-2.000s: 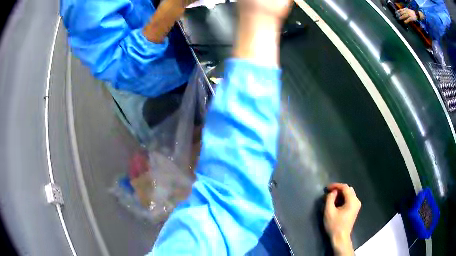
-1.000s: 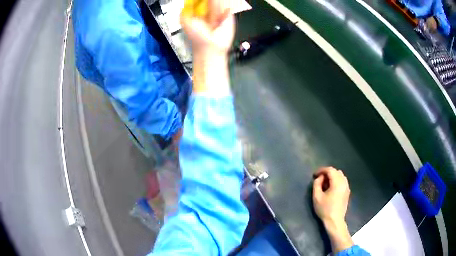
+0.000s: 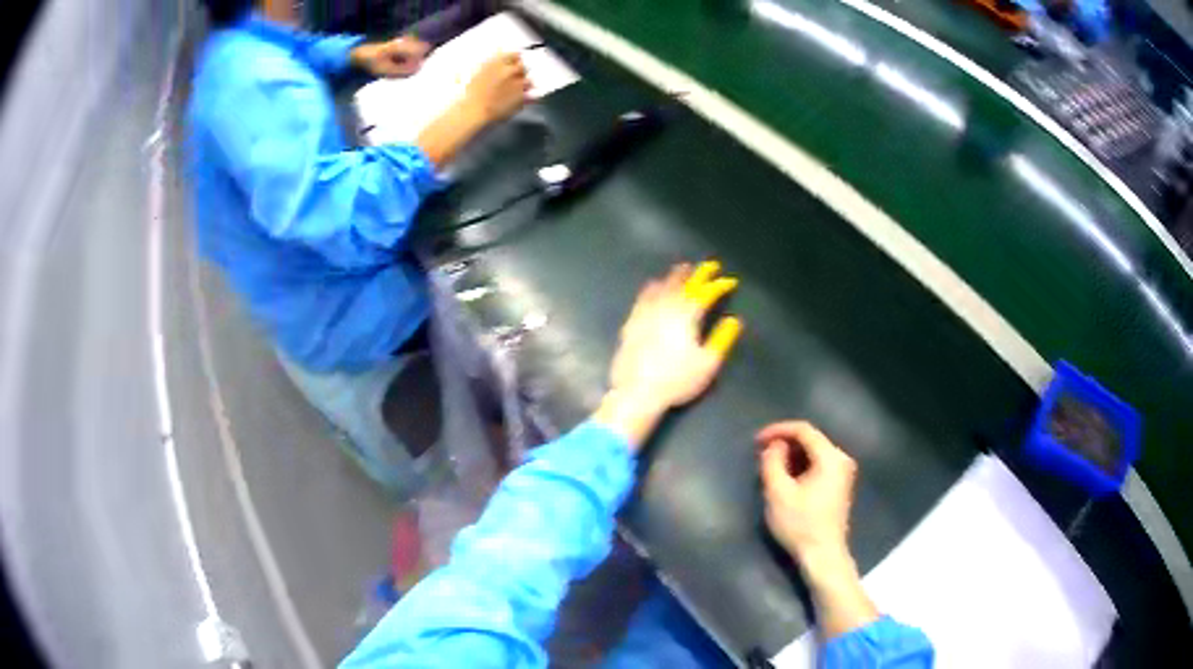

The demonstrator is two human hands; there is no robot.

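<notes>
My left hand [image 3: 665, 346] is over the dark green bench [image 3: 707, 510], with yellow finger cots on some fingers. Its fingers are spread and nothing shows in it. My right hand [image 3: 809, 497] rests on the bench to the right, fingers curled into a loop; whether it pinches something small cannot be seen. A blank white sheet [image 3: 1001, 562] lies beside my right wrist. A blue screw bin [image 3: 1075, 476] filled with tiny dark grains stands beyond the sheet, by the belt's pale rail.
A person in a blue smock [image 3: 308, 183] sits at the left, hands over a white sheet [image 3: 438, 81]. A black tool, apparently an electric screwdriver [image 3: 605, 157], lies on the bench. A clear plastic bag [image 3: 465, 379] hangs at the bench edge. The green belt [image 3: 903, 157] curves along the far side.
My left hand has come back from the far left to the middle of the bench. My right hand keeps its curled shape. The view has shifted, showing the other person's hands and sheet.
</notes>
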